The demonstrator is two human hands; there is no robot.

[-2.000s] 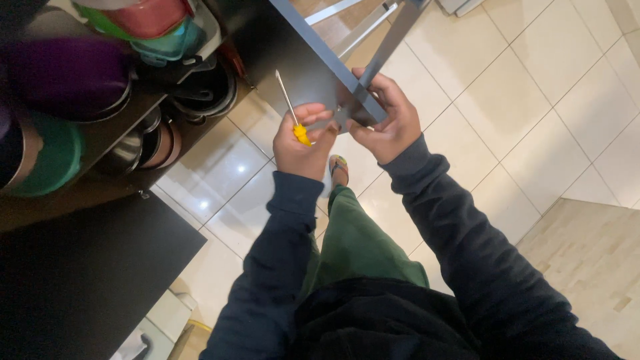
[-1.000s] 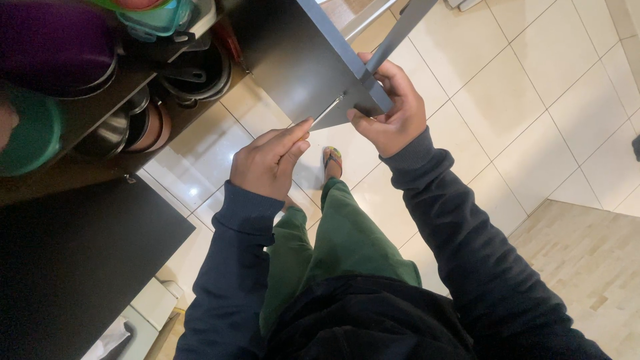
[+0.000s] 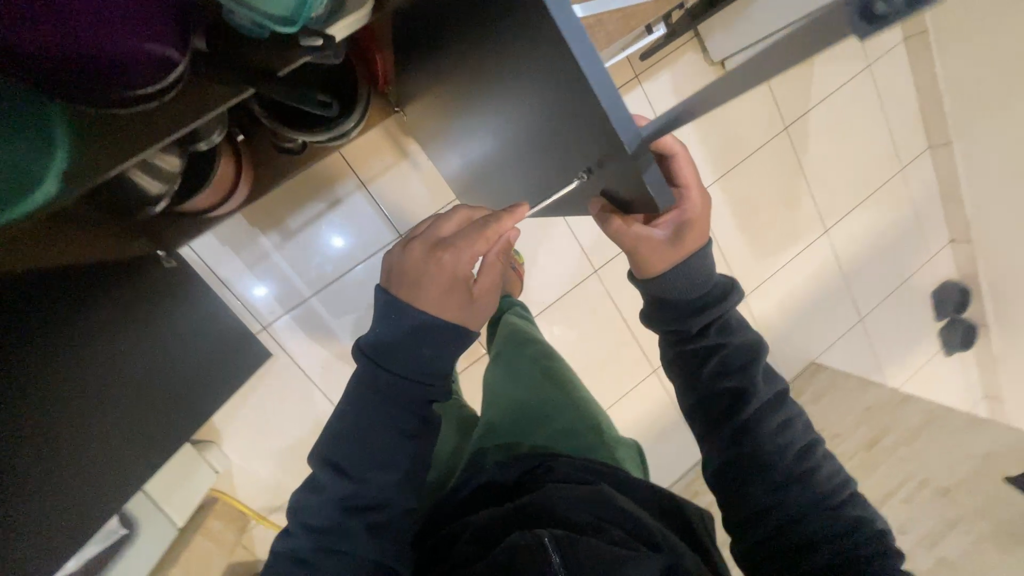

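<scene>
My left hand (image 3: 456, 260) is closed around a screwdriver (image 3: 554, 198); only its metal shaft shows, the handle being hidden by the hand. The shaft's tip meets a small metal fitting (image 3: 585, 173) on the inner face of a dark cabinet door (image 3: 512, 104), close to the door's lower edge. With my right hand (image 3: 668, 212) I grip the corner of the same door, thumb on the inner face and fingers around the outer edge. A grey bar (image 3: 744, 72) runs from that edge to the upper right.
At the left, an open cabinet holds pans (image 3: 312, 104), a metal pot (image 3: 144, 180) and a teal container (image 3: 272, 12). Another dark door (image 3: 104, 384) stands at the lower left. Black round objects (image 3: 952, 300) lie on the tiled floor at the right.
Two seconds before, the screwdriver lay across my open left hand, yellow handle showing and shaft pointing up. My left hand has turned over and closed on it, with the tip at the door.
</scene>
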